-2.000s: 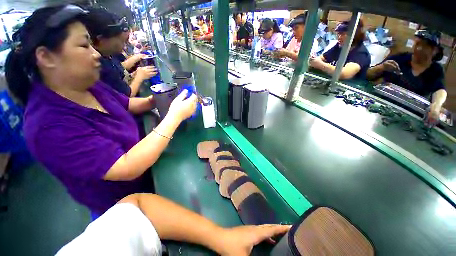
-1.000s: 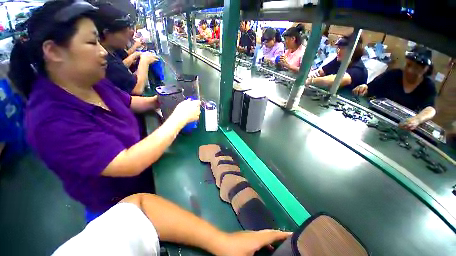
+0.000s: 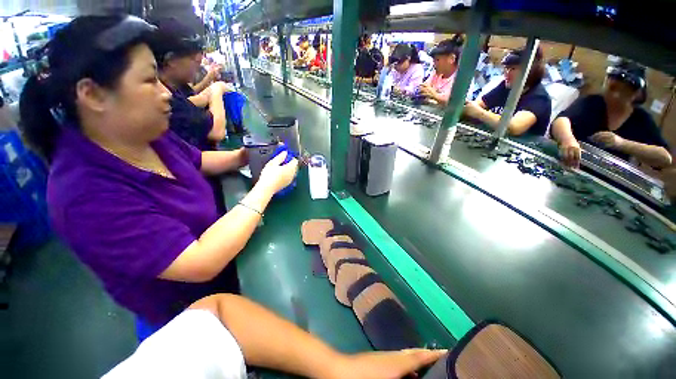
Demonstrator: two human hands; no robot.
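A grey speaker cabinet with a wood-grain end panel (image 3: 504, 357) on top stands at the bottom edge, right of centre, cut off by the frame. My left hand (image 3: 396, 363) lies against its left side, fingers stretched out, partly cut off by the bottom edge. My right hand is not in view. A row of loose panels (image 3: 352, 270), brown and black and overlapping, lies fanned on the green bench top beyond my left hand.
A person in purple at left holds a blue cloth (image 3: 285, 178) by a cabinet. A white bottle (image 3: 318, 178) stands by the green post (image 3: 342, 111). Finished cabinets (image 3: 379, 166) stand on the belt. A green rail (image 3: 408, 270) runs beside the panels. Small black parts (image 3: 585, 194) lie opposite.
The cabinet by my left hand shows slightly lower and further right, with my hand still against it. The neighbour's cloth hand has shifted. The view has moved slightly.
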